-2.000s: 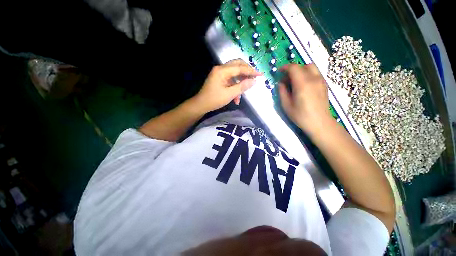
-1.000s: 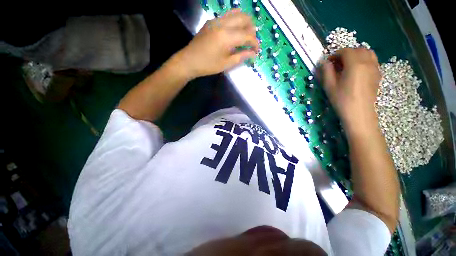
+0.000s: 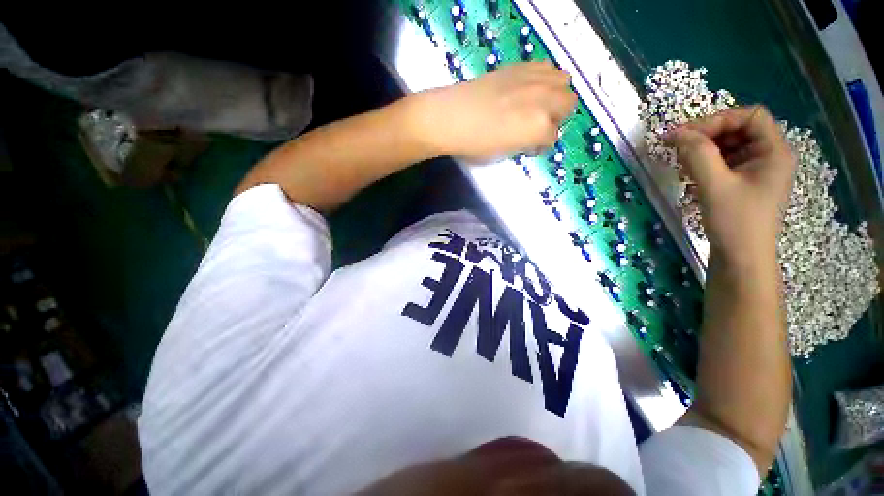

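Note:
The green circuit boards (image 3: 588, 186) run diagonally between pale rails and carry rows of small dark and white parts. My left hand (image 3: 514, 108) is over the boards in the upper middle, fingers bent and pointing right. Its fingertips are turned away, so I cannot tell if it holds anything. My right hand (image 3: 741, 174) is over the upper part of the heap of small cream-white components (image 3: 824, 262). Its thumb and index fingertip come close together at the heap's left edge. No part can be made out between them.
The shiny near rail (image 3: 543, 232) runs along my shirt, and the far rail (image 3: 606, 97) lies between boards and heap. A clear bag of small parts (image 3: 861, 417) lies at the lower right. A grey cloth-like shape (image 3: 223, 95) and a box (image 3: 136, 155) are at the left.
My right hand has moved from the boards to the heap, then farther across it. My left hand moved up the boards, then right across them. The grey shape has come further into view.

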